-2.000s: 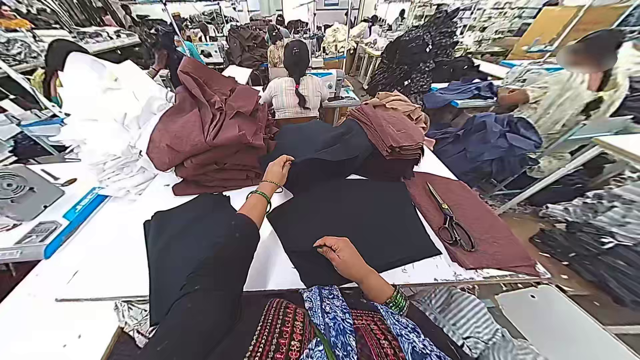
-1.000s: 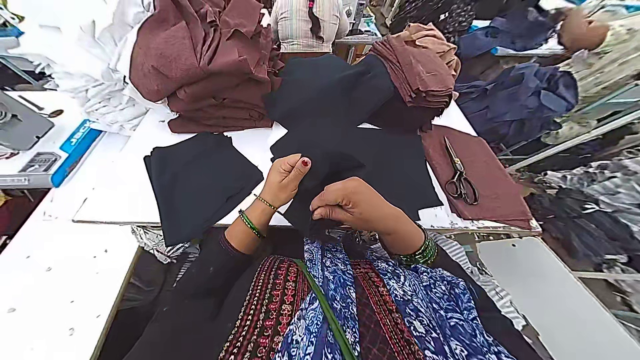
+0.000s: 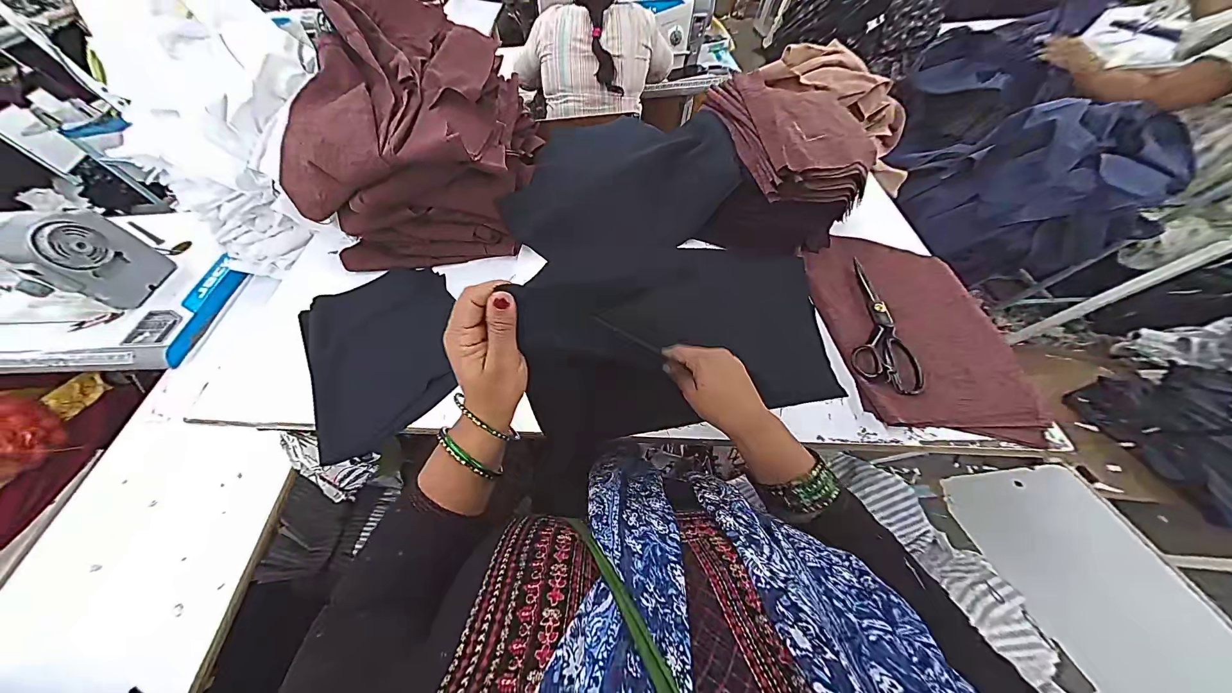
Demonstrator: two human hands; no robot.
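Observation:
My left hand [image 3: 487,348] is raised, its thumb and fingers pinching the edge of a black fabric piece [image 3: 587,337]. The cloth hangs down over the table's front edge. My right hand [image 3: 714,387] pinches the same piece farther right. Beneath and behind it lies more black fabric [image 3: 770,318]. To the left rests a folded black fabric stack [image 3: 377,351]. A further dark cloth [image 3: 616,188] is draped between the maroon piles. Scissors with black handles [image 3: 885,351] lie on a flat maroon fabric piece [image 3: 948,356] at the right.
Behind stand a maroon fabric heap [image 3: 404,135], a maroon stack [image 3: 789,135] and white fabric [image 3: 202,115]. A sewing machine [image 3: 91,260] is at the left. Navy fabric [image 3: 1049,173] lies at the right, near a person's arm [image 3: 1136,82]. Another person [image 3: 592,58] sits ahead.
Two seconds ago my left hand was at the draped cloth farther back; now both hands hold a piece nearer me. Since one second ago my hands have moved apart. The view has tilted down.

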